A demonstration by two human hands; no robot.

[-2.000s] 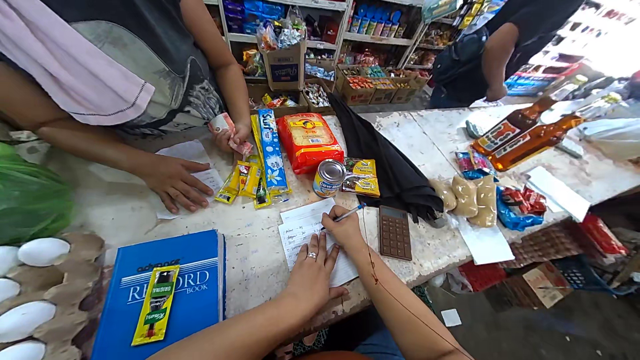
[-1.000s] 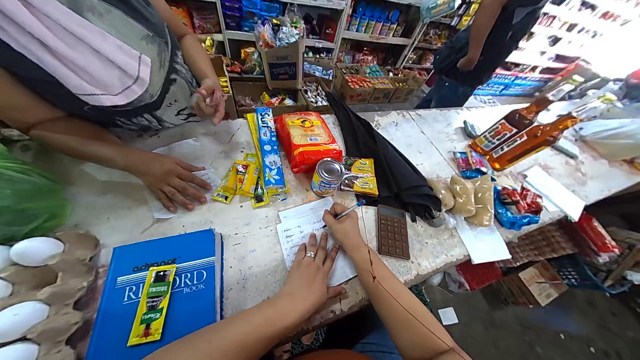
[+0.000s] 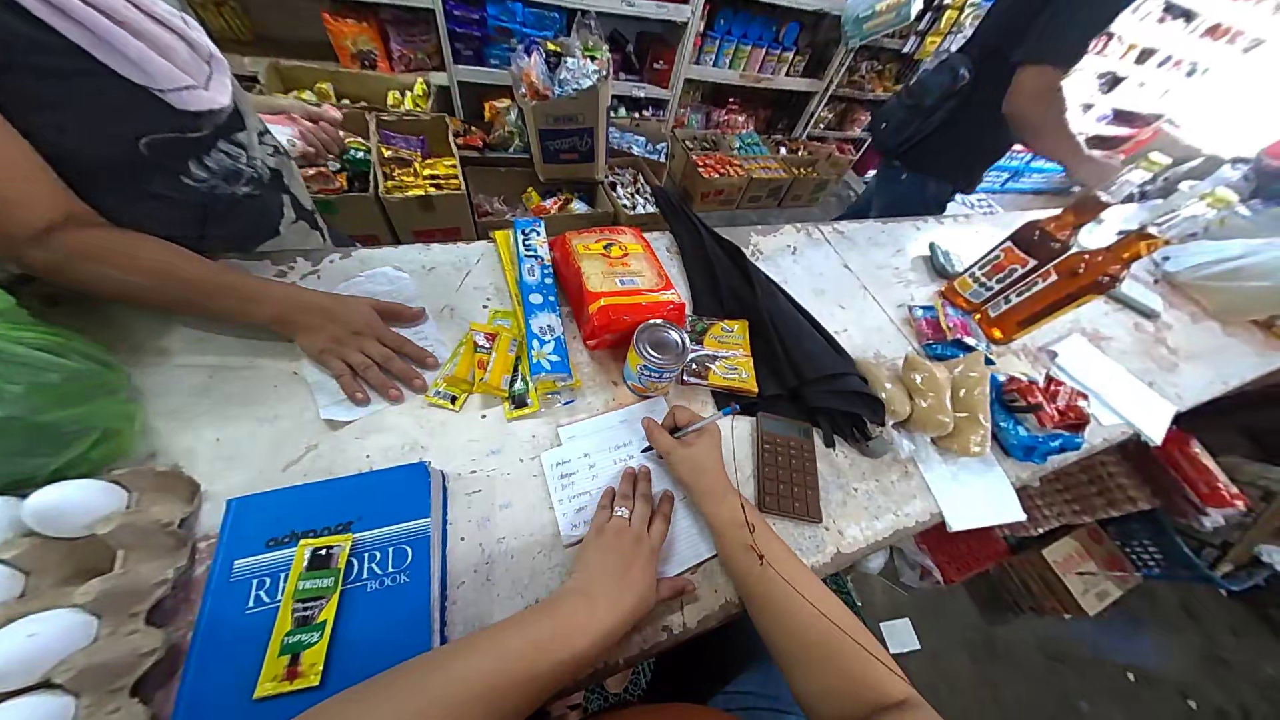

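My left hand (image 3: 625, 555), with a ring on one finger, rests flat on a lined paper (image 3: 570, 480) bearing handwriting. My right hand (image 3: 692, 462) is closed on a blue-capped ballpoint pen (image 3: 700, 421), its tip at the paper. Just right of that hand lies a brown calculator (image 3: 788, 468). Beyond the paper stand a can (image 3: 657, 358), yellow sachets (image 3: 722, 357) and a red-and-clear food pack (image 3: 616, 288). A blue Surf sachet strip (image 3: 542, 300) and small yellow packets (image 3: 475, 365) lie left of them. A folded black umbrella (image 3: 770, 320) stretches behind the calculator.
A blue record book (image 3: 400, 580) with a Knorr sachet (image 3: 305, 615) lies left, beside an egg tray (image 3: 150, 560). A person's hand (image 3: 362, 340) presses on paper across the counter. Right are brown-filled bags (image 3: 928, 395), amber bottles (image 3: 1070, 285) and another person (image 3: 985, 100).
The other person's raised hand at the left has moved back toward the shelf boxes. The person at the far right has an arm reaching down near the bottles. Both my hands stay at the paper.
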